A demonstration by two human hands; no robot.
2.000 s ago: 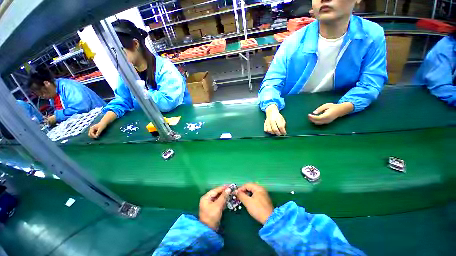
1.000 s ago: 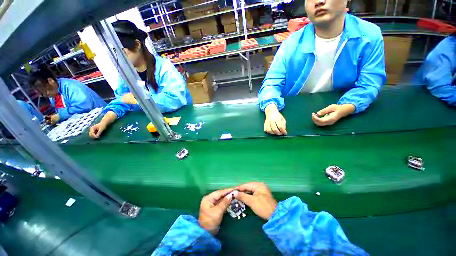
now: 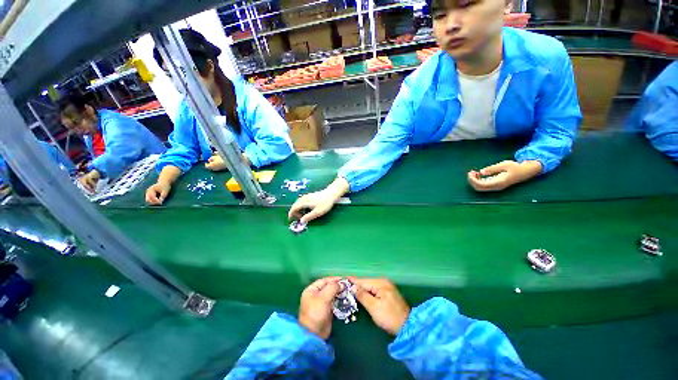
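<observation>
A part-assembled device [image 3: 344, 303], small, silver-white and dark, is held upright between both my hands over the near edge of the green belt. My left hand [image 3: 320, 306] grips its left side with thumb and fingertips. My right hand [image 3: 381, 303] grips its upper right side. The lower part of the device hangs free below the fingers, with small pale bits at its bottom. Fine detail on its face is too small to tell.
On the green belt [image 3: 416, 252], one unit [image 3: 541, 260] and another [image 3: 650, 245] lie at right. A person across touches a third unit [image 3: 297, 226]. A slanting metal post [image 3: 111, 215] stands at left. A white piece [image 3: 112, 291] lies on the near bench.
The units on the belt have moved right. The person opposite has reached over to the leftmost one. My hands stay close together on the device, which has tilted slightly.
</observation>
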